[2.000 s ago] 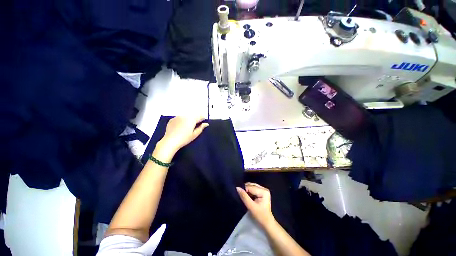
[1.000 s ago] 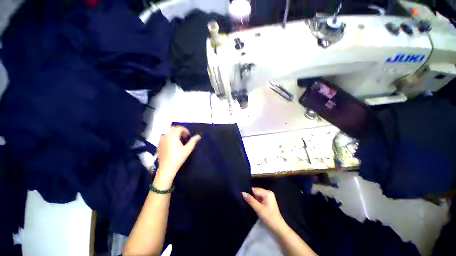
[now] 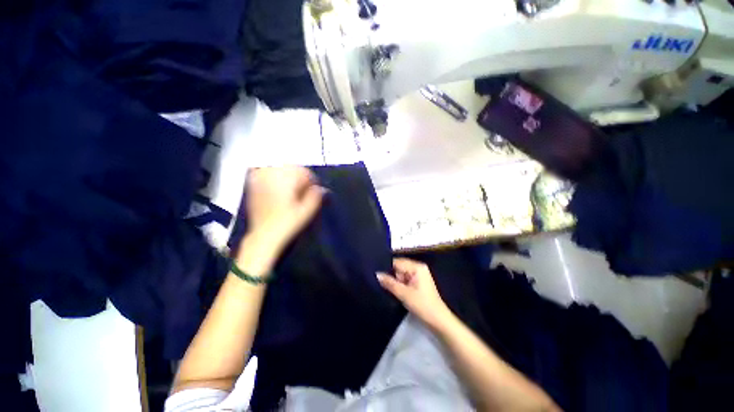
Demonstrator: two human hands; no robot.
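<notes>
A navy garment piece (image 3: 342,233) lies over the front edge of the machine table and hangs down toward my lap. Its straight top edge is in front of the presser foot area (image 3: 374,133), not under it. My left hand (image 3: 282,197), slightly blurred, is on the upper left of the piece, fingers curled at the cloth. My right hand (image 3: 410,283) pinches its right edge just below the table edge. The cream-white sewing machine head (image 3: 483,40) with blue JUKI lettering stands behind.
Heaped navy cloth (image 3: 96,185) covers the left side. A smartphone (image 3: 539,129) leans under the machine arm, with thread snips (image 3: 443,103) beside it on the bed. More navy pieces (image 3: 660,201) lie at right. A white surface (image 3: 84,358) is at lower left.
The view has tilted down, so the machine sits higher in the picture. My left hand's fingers have curled in at the cloth's upper part. My right hand keeps its pinch on the right edge.
</notes>
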